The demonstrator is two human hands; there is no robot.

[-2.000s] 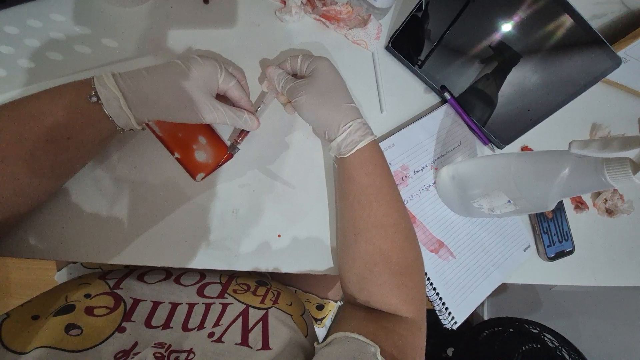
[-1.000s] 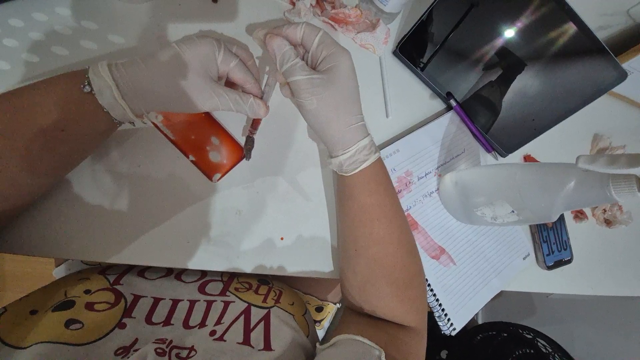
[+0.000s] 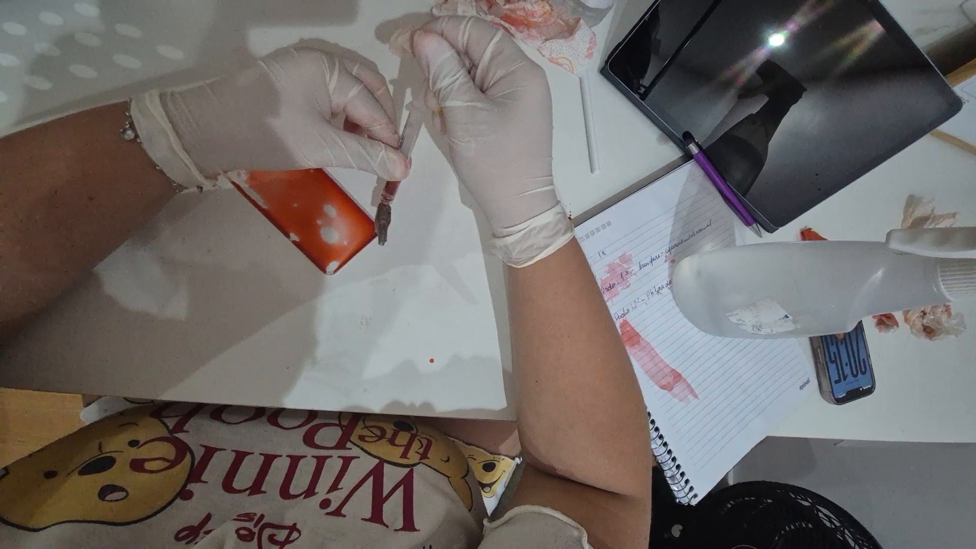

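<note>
My left hand [image 3: 320,114], in a thin pale glove, pinches a slender brush-like tool [image 3: 386,206] between thumb and fingers. The tool's clear shaft runs up toward the other hand, and its dark, reddish tip points down. My right hand [image 3: 488,99], gloved too, has its fingers curled near the upper end of the shaft; what lies between those fingers is hidden. Under my left hand lies a flat rectangular piece [image 3: 305,217] coated in glossy orange-red with pale spots, its upper part covered by the hand. The tool's tip is just beside its right corner.
A stained crumpled tissue [image 3: 545,30] and a thin white stick [image 3: 589,126] lie beyond my right hand. To the right are a spiral notebook [image 3: 686,328], a purple pen [image 3: 720,183], a dark tablet [image 3: 778,99], a translucent spray bottle [image 3: 808,286] and a phone [image 3: 842,366].
The tool has swung from slanting across to hanging more upright, its tip now lower. My right hand has moved up and left, and the orange-red piece shows more of its right end.
</note>
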